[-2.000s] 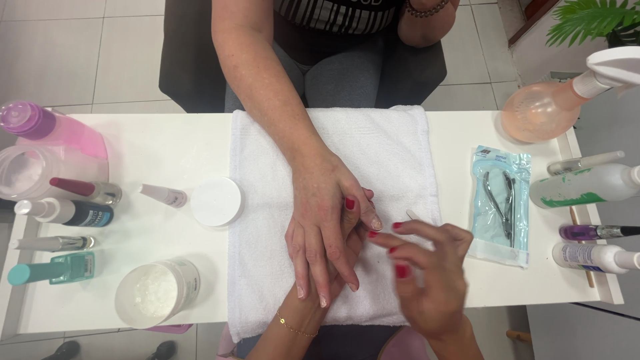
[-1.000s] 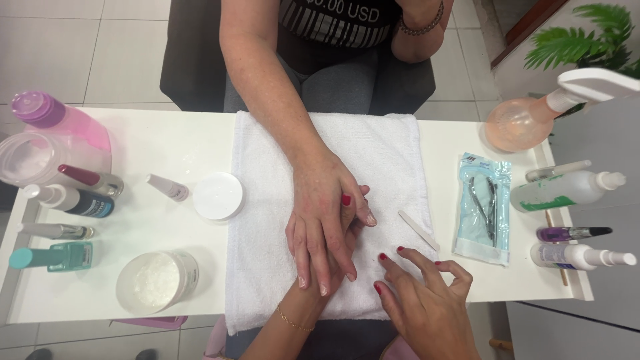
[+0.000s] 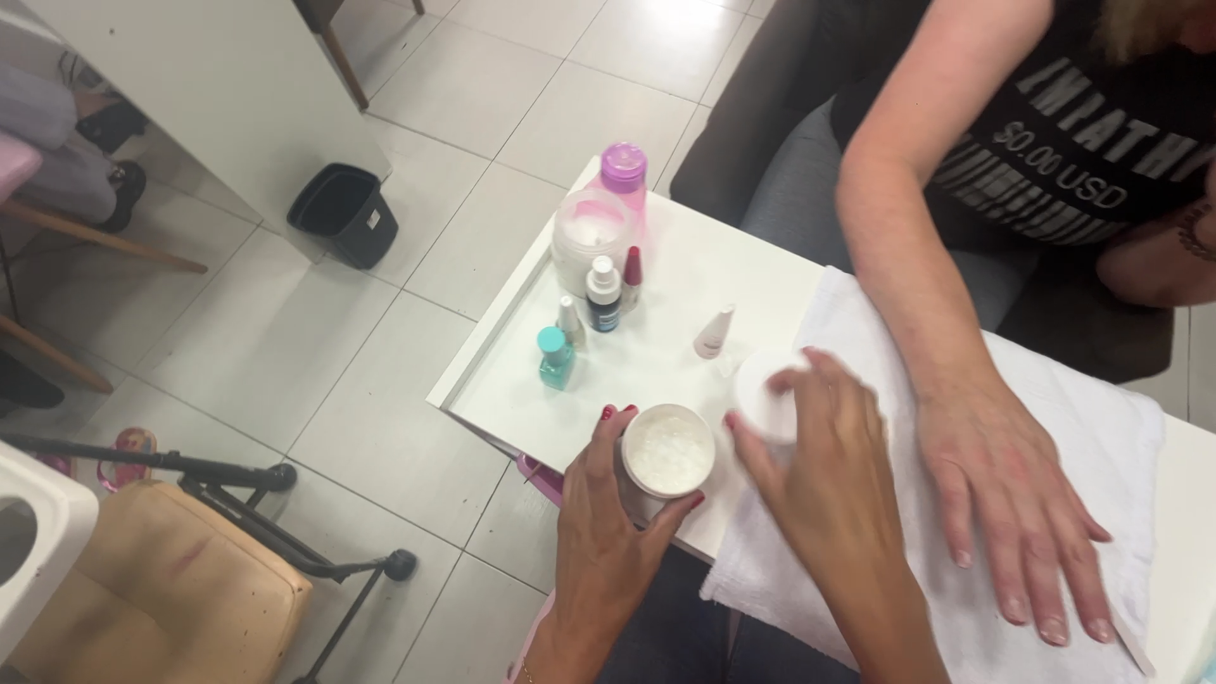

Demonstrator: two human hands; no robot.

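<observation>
My left hand (image 3: 613, 513), with red nails, is wrapped around an uncovered jar of white cream (image 3: 670, 451) at the front edge of the white table. Over the round white lid (image 3: 769, 394) is my right hand (image 3: 826, 446), blurred, its fingers curved at the lid's edge; whether they grip it cannot be told. A white towel (image 3: 969, 579) lies to the right, and on it rests another person's hand (image 3: 1016, 484), palm down. Beside that hand's fingertips lies a nail file (image 3: 1130, 646).
Behind the jar stand a teal nail polish bottle (image 3: 556, 359), a dark blue spray bottle (image 3: 604, 296), a large tub (image 3: 594, 242) and a pink bottle (image 3: 624, 180). A small white bottle (image 3: 714, 332) stands near the lid. A raised rim (image 3: 513, 299) borders the table's left end.
My left hand has left the other person's hand and now holds the jar. My right hand has moved left to the lid. The view has swung left.
</observation>
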